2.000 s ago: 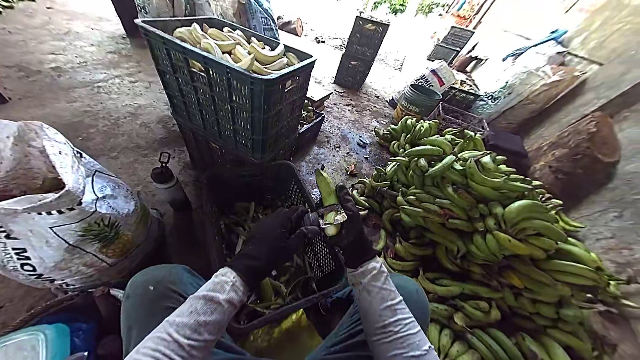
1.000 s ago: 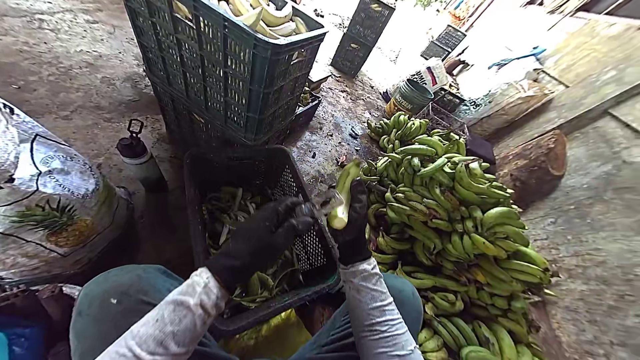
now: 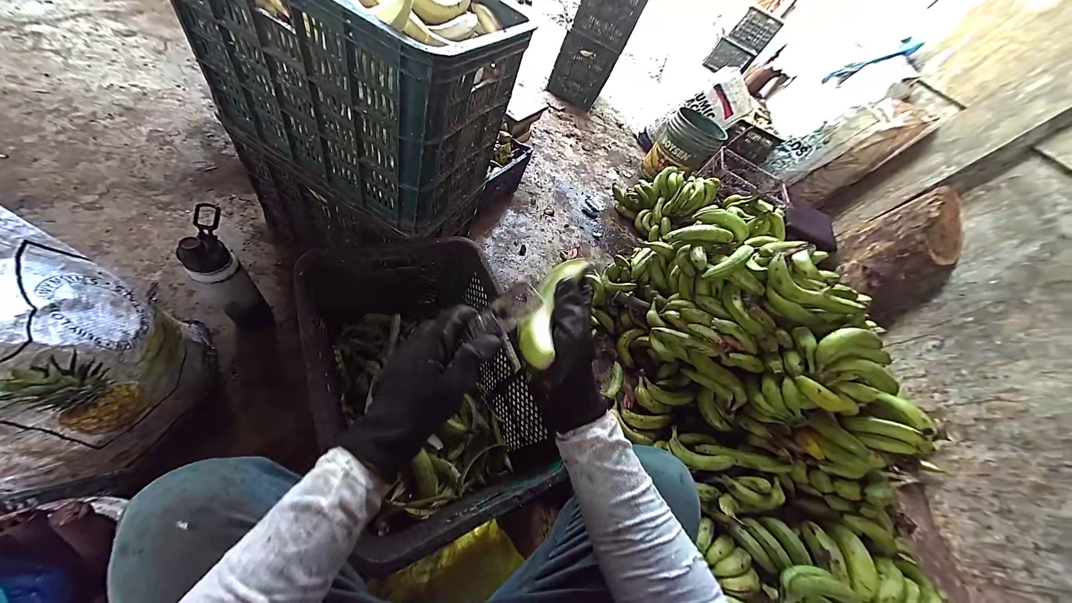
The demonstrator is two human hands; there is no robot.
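Black gloves cover both hands. My right hand (image 3: 574,356) grips a partly peeled green plantain (image 3: 543,322), pale flesh showing on its near part, above the right wall of a black plastic crate (image 3: 385,260). Just left of it, my left hand (image 3: 427,381) is closed on a blurred bladed tool (image 3: 512,311), which looks like a knife or peeler, its blade close to the plantain. Green peels (image 3: 452,461) lie in the crate between my knees. Right of my right hand spreads a large heap of green plantains (image 3: 754,335).
Stacked green crates (image 3: 360,109) ahead hold peeled plantains (image 3: 444,21). A bottle (image 3: 222,276) and a printed sack (image 3: 75,360) stand at left. Beyond the heap are a bucket (image 3: 685,142) and dark crates (image 3: 596,50); a log (image 3: 904,251) lies by the right wall.
The plantain is held more upright than two seconds ago, with more pale flesh exposed. Both hands remain close together over the crate. The view has shifted.
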